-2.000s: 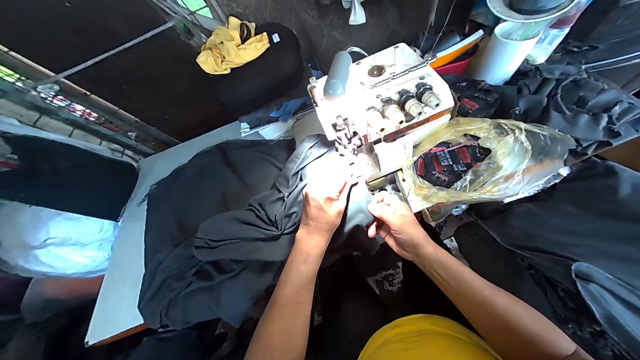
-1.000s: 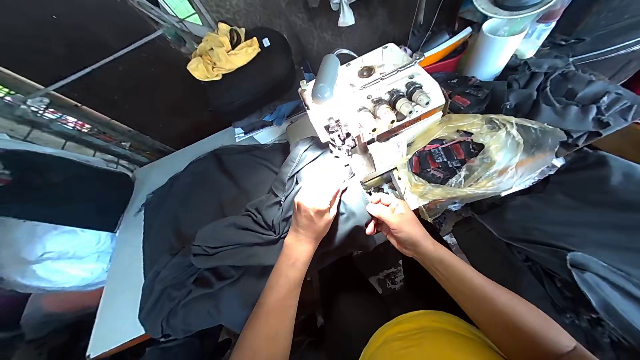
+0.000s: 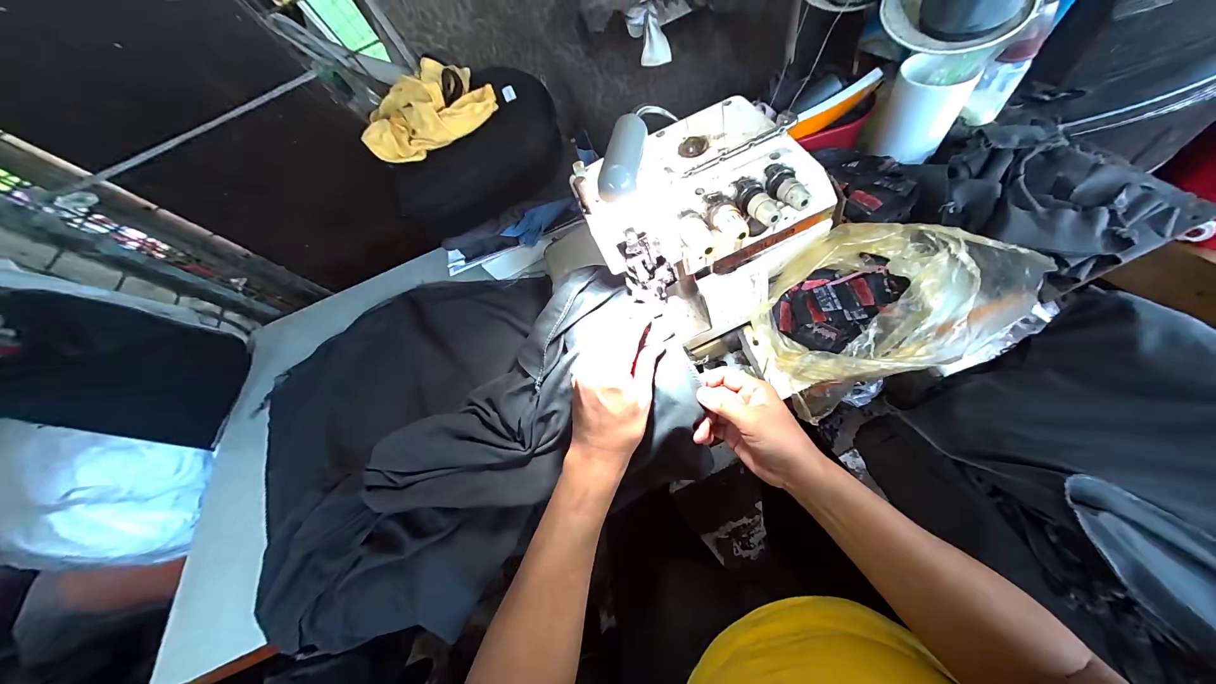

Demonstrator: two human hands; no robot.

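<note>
Dark grey fabric (image 3: 456, 437) lies bunched over the table and runs up to the needle area of a white overlock sewing machine (image 3: 722, 190). My left hand (image 3: 610, 399) rests on the fabric just in front of the presser foot, its fingertips washed out by the machine's bright lamp. Whether those fingers grip the cloth cannot be told. My right hand (image 3: 755, 423) pinches the fabric's right edge between thumb and fingers, a little below the machine's front corner.
A yellowish plastic bag (image 3: 912, 313) with black and red pieces lies right of the machine. More dark cloth (image 3: 1092, 408) is piled at the right. A yellow cloth (image 3: 427, 109) sits on a black rounded object behind. The pale table edge (image 3: 214, 532) runs down the left.
</note>
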